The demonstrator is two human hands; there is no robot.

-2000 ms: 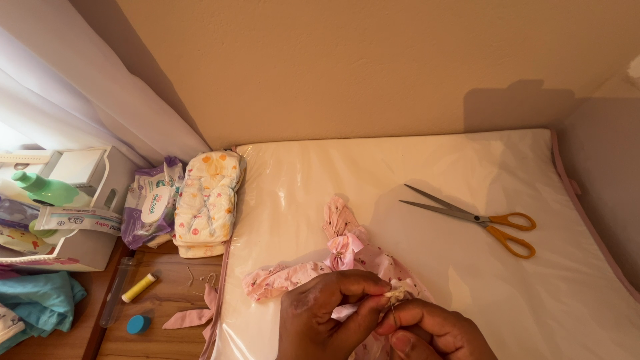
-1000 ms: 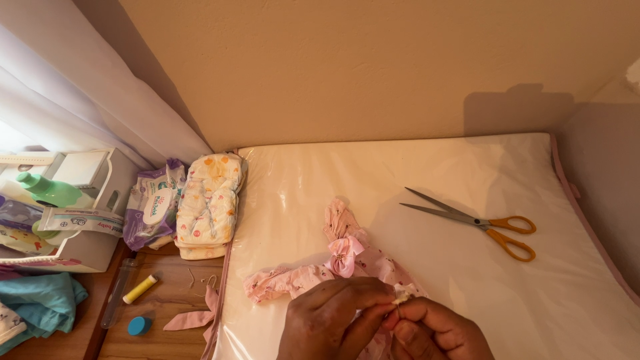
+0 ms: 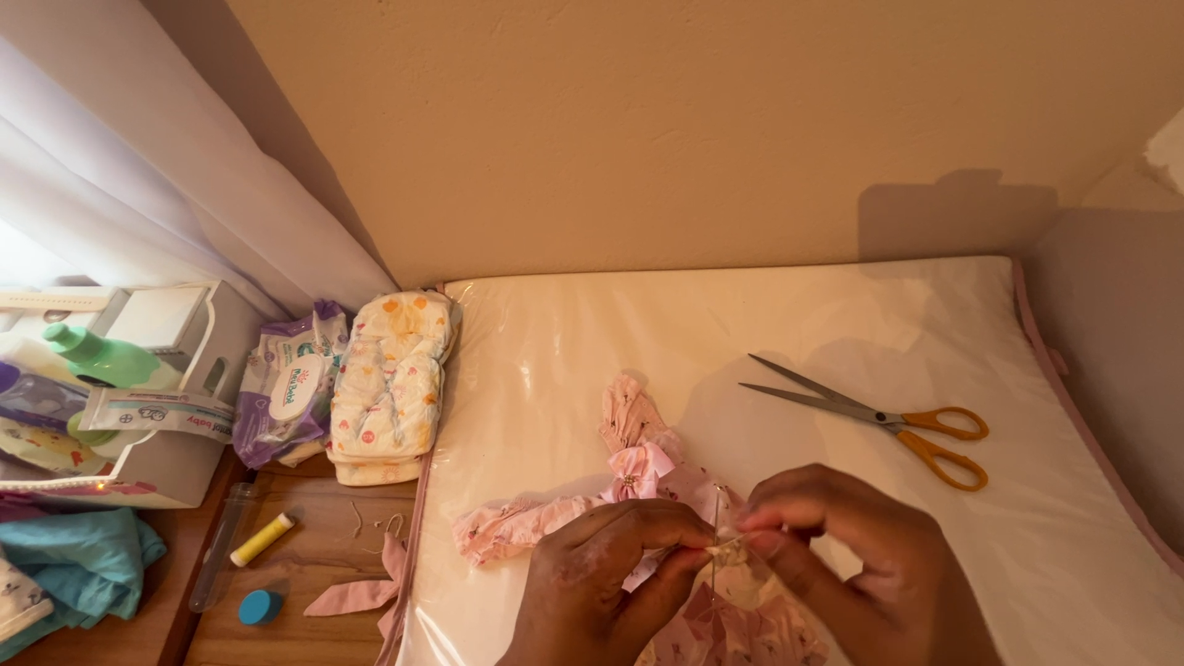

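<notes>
A small pink garment [image 3: 536,529] with gathered fabric and a satin bow [image 3: 638,470] lies on the white padded mat [image 3: 592,342]. Over its lower part, my left hand [image 3: 624,578] pinches a cream-coloured edge of the fabric [image 3: 729,553]. Thumb and forefinger of my right hand [image 3: 846,555] are closed together at the other side of that edge, seemingly on a thread. Between the hands a thin needle [image 3: 716,527] stands roughly upright at the fabric. Orange-handled scissors [image 3: 888,418] rest on the mat with their blades apart.
Left of the mat are folded diapers [image 3: 388,388], a wipes pack [image 3: 289,384] and a white organizer [image 3: 185,458] holding bottles. A yellow thread spool [image 3: 263,540], a clear tube [image 3: 222,546], a blue cap [image 3: 260,607] and a pink fabric strip [image 3: 356,598] lie on the wood.
My right hand has moved a little away from my left, and the needle between them now shows clearly. My left hand still pinches the fabric.
</notes>
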